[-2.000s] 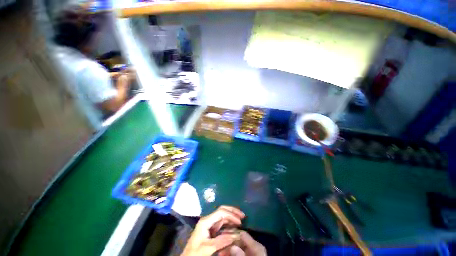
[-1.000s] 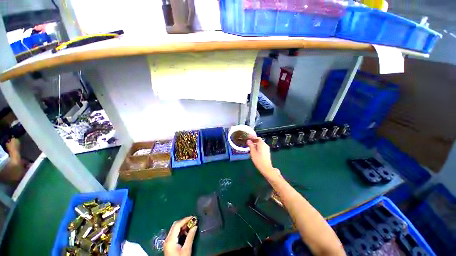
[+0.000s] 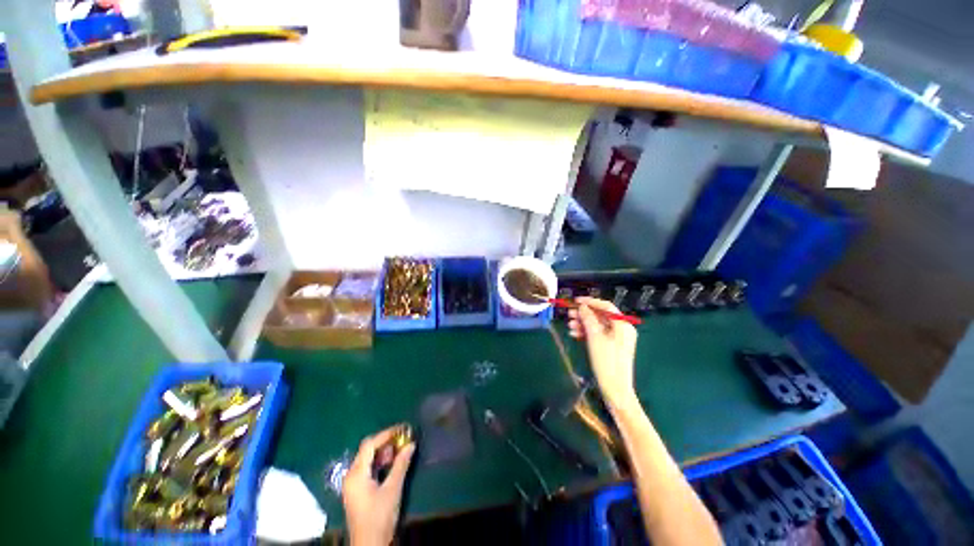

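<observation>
My right hand (image 3: 607, 339) holds the red-handled grease brush (image 3: 609, 311) at the front of the grease pot (image 3: 518, 305); the brush tip is over the pot's rim and brown contents. My left hand (image 3: 376, 482) holds a small brass-coloured part (image 3: 402, 434) between thumb and fingers, left of the flat grey work plate (image 3: 446, 428). The part's far side is hidden by the fingers.
Blue bin of lock cylinders (image 3: 198, 453) at left, white cloth (image 3: 288, 507) beside it. Divided cardboard box (image 3: 320, 337), bin of gold pieces (image 3: 408, 293) and bin of black parts (image 3: 466, 292) at the back. Pliers (image 3: 563, 439) and hammer (image 3: 594, 421) right of the plate. Blue crate (image 3: 613, 499) at right.
My right hand has drawn the brush back from inside the pot, now tilted nearly level to the right. My left hand still holds the brass part. The camera view has shifted slightly.
</observation>
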